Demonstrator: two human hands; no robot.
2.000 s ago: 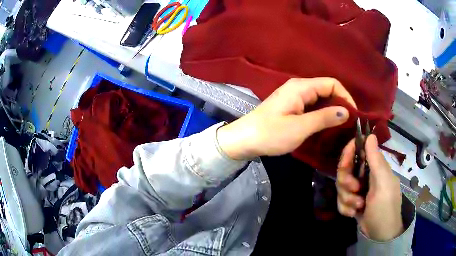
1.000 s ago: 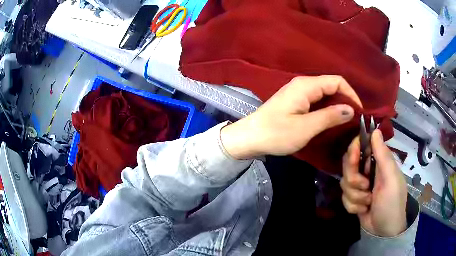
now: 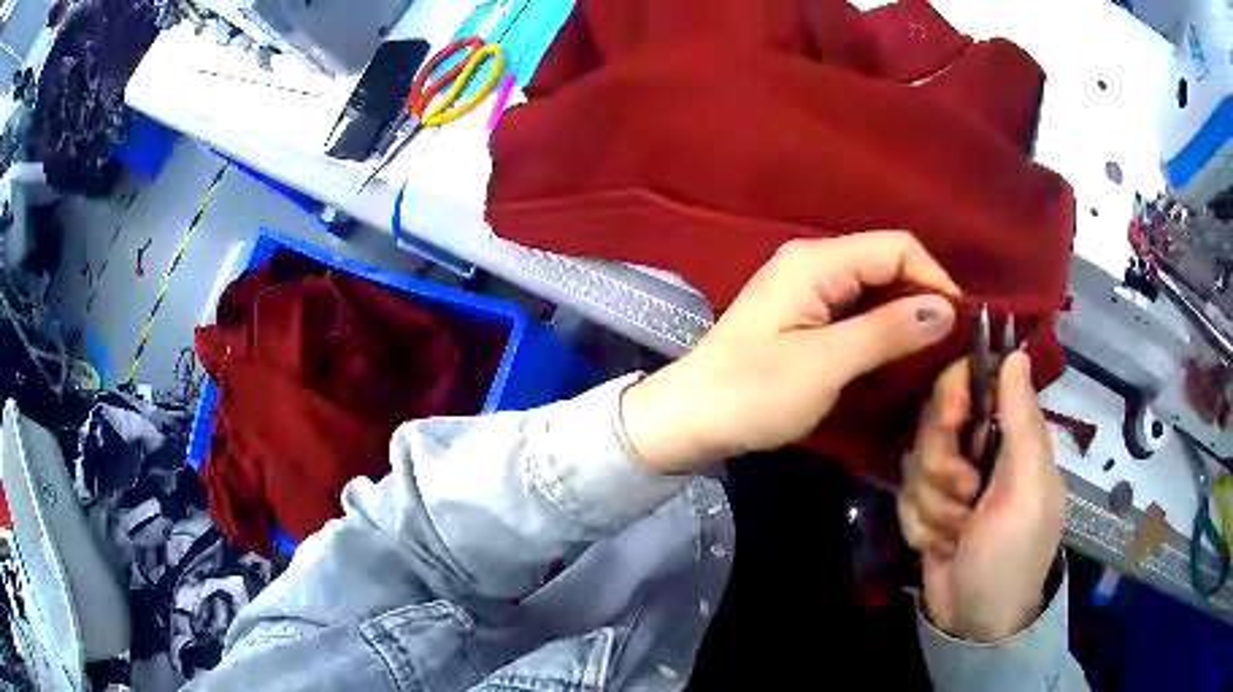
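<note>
A dark-red garment piece (image 3: 771, 135) lies spread over the white table and hangs over its front edge. My left hand (image 3: 798, 345) pinches the garment's edge between thumb and forefinger. My right hand (image 3: 984, 480) holds small dark thread snips (image 3: 984, 392) in the palm. The blades point up, slightly apart, against the garment edge just right of my left fingertips. Whether a thread lies between the blades cannot be told.
A blue bin (image 3: 503, 354) heaped with red pieces stands at lower left. Red-and-yellow scissors (image 3: 457, 81) and a black phone (image 3: 377, 102) lie on the table at upper left. The sewing machine (image 3: 1201, 108) is at right, with green-handled scissors (image 3: 1207, 541) below it.
My left hand has moved slightly down. My right hand with the snips has moved a little left, and the blades now sit against the garment edge.
</note>
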